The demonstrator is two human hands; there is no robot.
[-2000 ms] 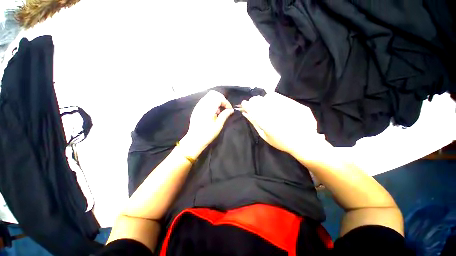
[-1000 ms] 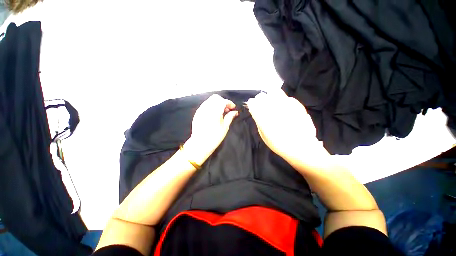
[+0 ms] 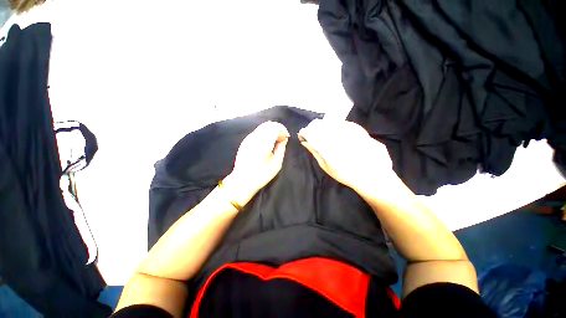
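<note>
A black garment [image 3: 288, 205] lies over the near table edge and the lap, its far edge raised in a low peak. My left hand [image 3: 260, 152] and my right hand [image 3: 344, 149] are over its far part, fingertips close together with a small gap. The fingers of each hand are pinched. Both hands are overexposed, so a thread or small tool between the fingertips cannot be made out. A thin raised seam runs down the garment below the hands.
A large crumpled black garment pile [image 3: 447, 87] lies at right. A long black folded bundle [image 3: 28, 161] lies at left, with a black and white loop [image 3: 87, 146] beside it. The white table [image 3: 186, 56] curves at right above a blue floor [image 3: 490, 242]. A red-edged apron [image 3: 329, 273] covers the lap.
The view has shifted slightly since the first frame. The garment's far edge now rises in a peak, and the fingertips are a little differently placed, still near each other.
</note>
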